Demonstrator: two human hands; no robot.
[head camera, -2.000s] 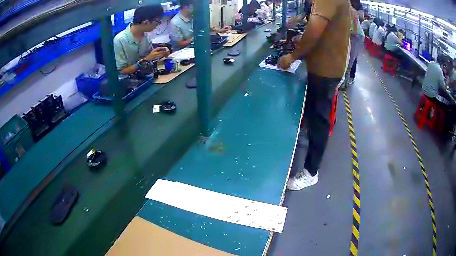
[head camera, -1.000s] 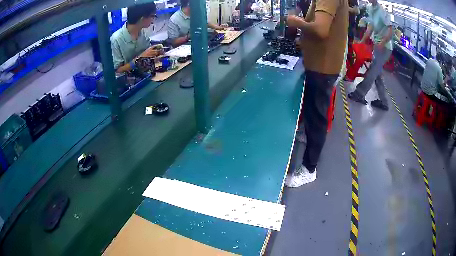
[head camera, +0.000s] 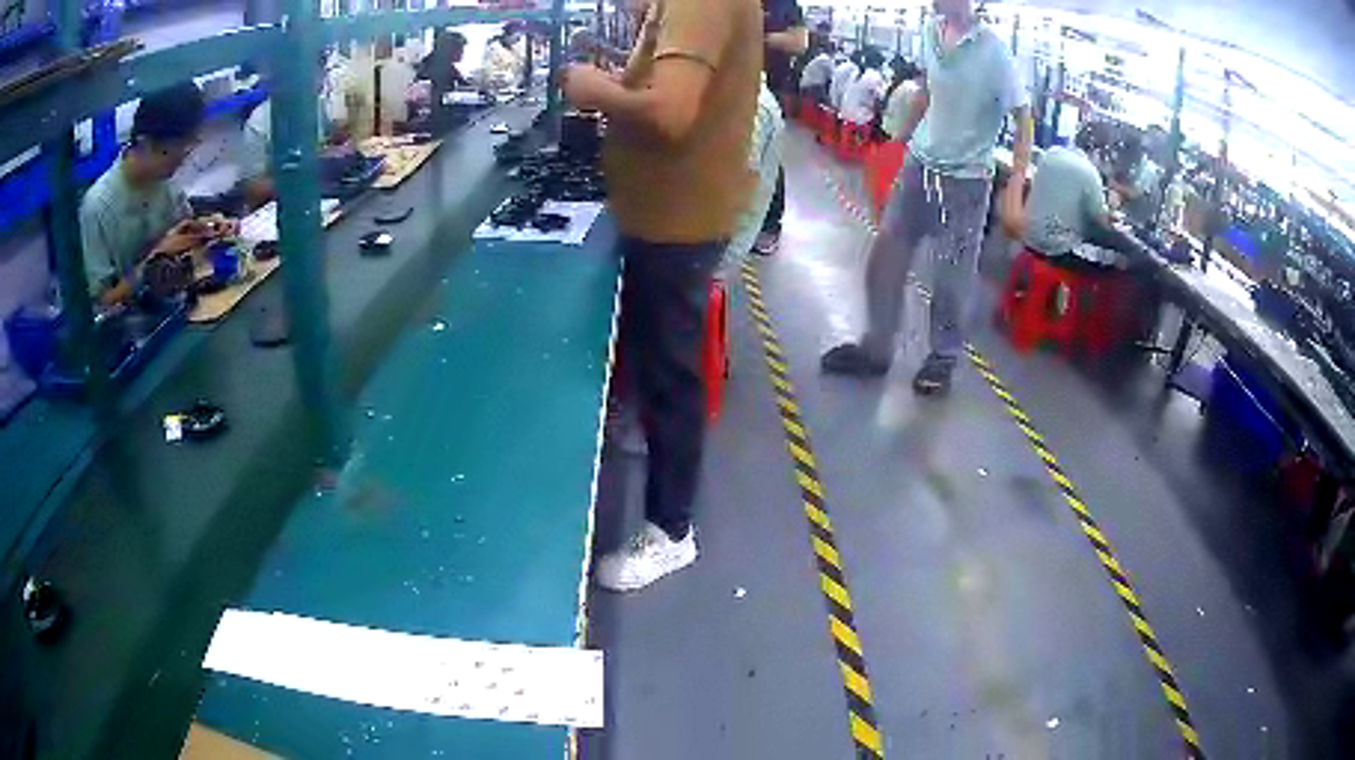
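Note:
Neither of my hands is in view. A long white strip (head camera: 401, 667) lies across the teal bench (head camera: 446, 386) at the near end. A corner of the tan cardboard mat (head camera: 223, 745) shows at the bottom left edge. On the dark green belt (head camera: 164, 549) to the left lies a black round unit (head camera: 198, 422) with a white patch. Another black unit (head camera: 45, 609) lies near the left edge. A flat black piece (head camera: 271, 328) is partly beside the green post.
A person in a brown shirt (head camera: 696, 134) stands at the bench's right edge, by black parts (head camera: 553, 193) on a white sheet. Another person (head camera: 951, 164) is in the striped aisle. A seated person (head camera: 134, 223) works across the belt. Green posts (head camera: 302, 223) rise beside the bench.
The view has turned right, so bench and belt sit further left. The oval piece at the near left has left the picture. The person in the aisle is nearer and larger.

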